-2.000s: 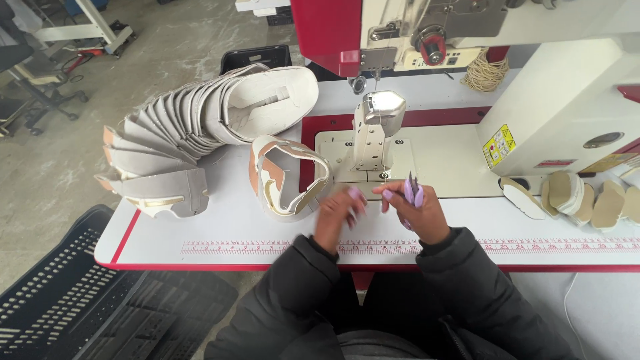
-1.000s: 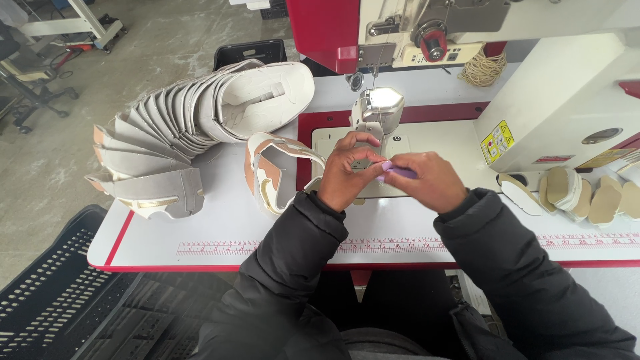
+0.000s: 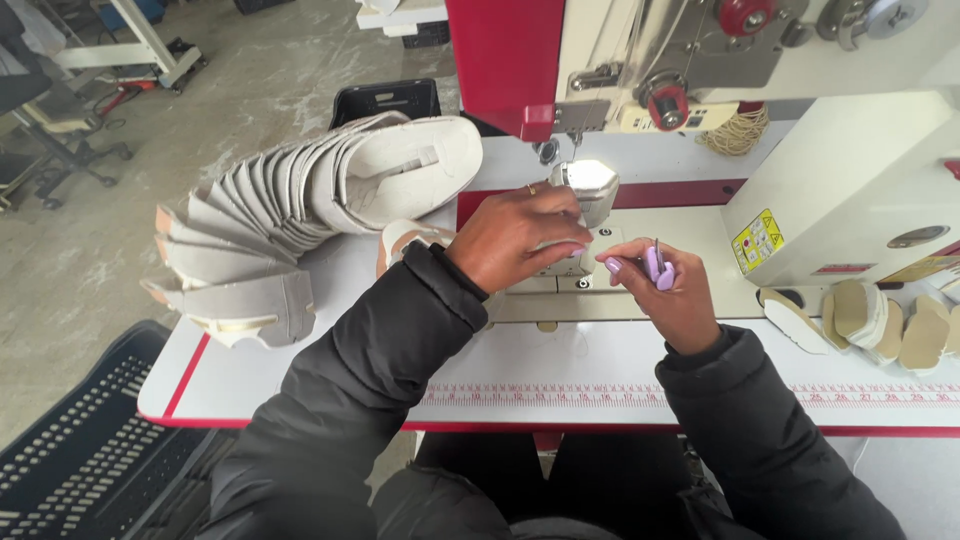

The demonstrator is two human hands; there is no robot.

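Note:
My left hand (image 3: 525,234) is raised in front of the sewing machine's post (image 3: 589,191), thumb and fingers bent toward each other; whether it pinches a thread is too small to tell. To its right, my right hand (image 3: 664,289) holds small lilac-handled thread snips (image 3: 658,268) in its curled fingers, with thumb and forefinger close together. Above the post is the needle (image 3: 575,146). A white and tan shoe upper (image 3: 409,234) lies partly hidden behind my left wrist. Left of it curves a row of nested grey shoe uppers (image 3: 255,199), with a white-lined one (image 3: 420,169) at its end.
Shoe pieces (image 3: 859,315) lie at the right beside the machine body (image 3: 847,180). The table's printed ruler (image 3: 525,396) runs along the front edge. A dark plastic crate (image 3: 82,427) stands at lower left, another (image 3: 386,97) behind the table. Cord (image 3: 739,131) hangs at the back.
My hands came close together in front of the post, and now they are apart again. The snips remain in my right hand. The uppers have stayed on the table.

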